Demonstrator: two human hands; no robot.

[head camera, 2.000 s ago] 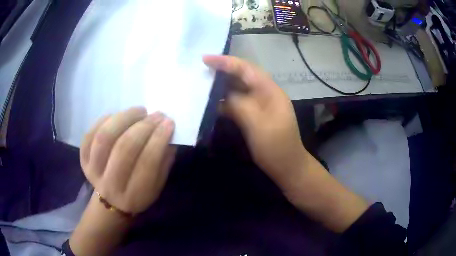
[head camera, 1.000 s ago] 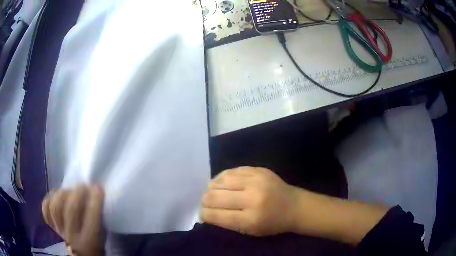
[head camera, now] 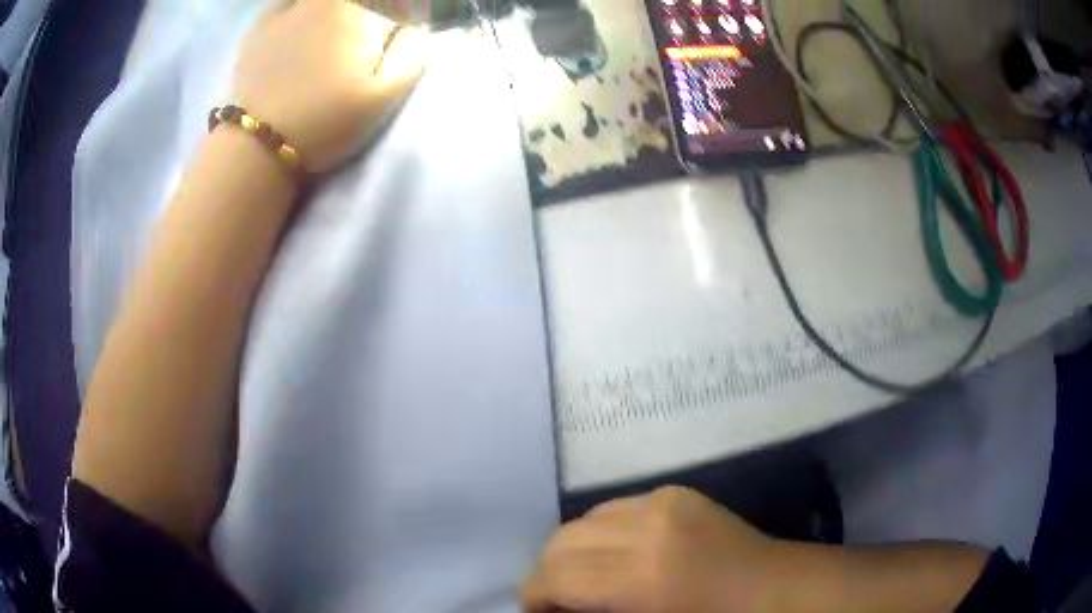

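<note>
The pale panel (head camera: 407, 335) lies over the table's left part and runs down towards the lap, with a thin dark seam edge (head camera: 545, 299) along its right side. My left hand (head camera: 329, 72) is flat on the panel's upper part beside the brightly lit needle area (head camera: 479, 30); its fingertips are hard to see in the glare. My right hand (head camera: 653, 551) is at the bottom, closed on the panel's lower right edge, partly cut off by the picture's edge.
A lit smartphone (head camera: 730, 90) lies on the worn machine bed (head camera: 587, 120), its black cable (head camera: 796, 305) curving over the white table (head camera: 647, 275). Scissors (head camera: 958, 216) with green and red handles lie right. A small white box (head camera: 1042, 74) is far right. Pale cloth (head camera: 970, 443) hangs lower right.
My left hand has moved from the panel's lower left up to the needle area. My right hand has moved lower and slightly right. The table and phone appear closer.
</note>
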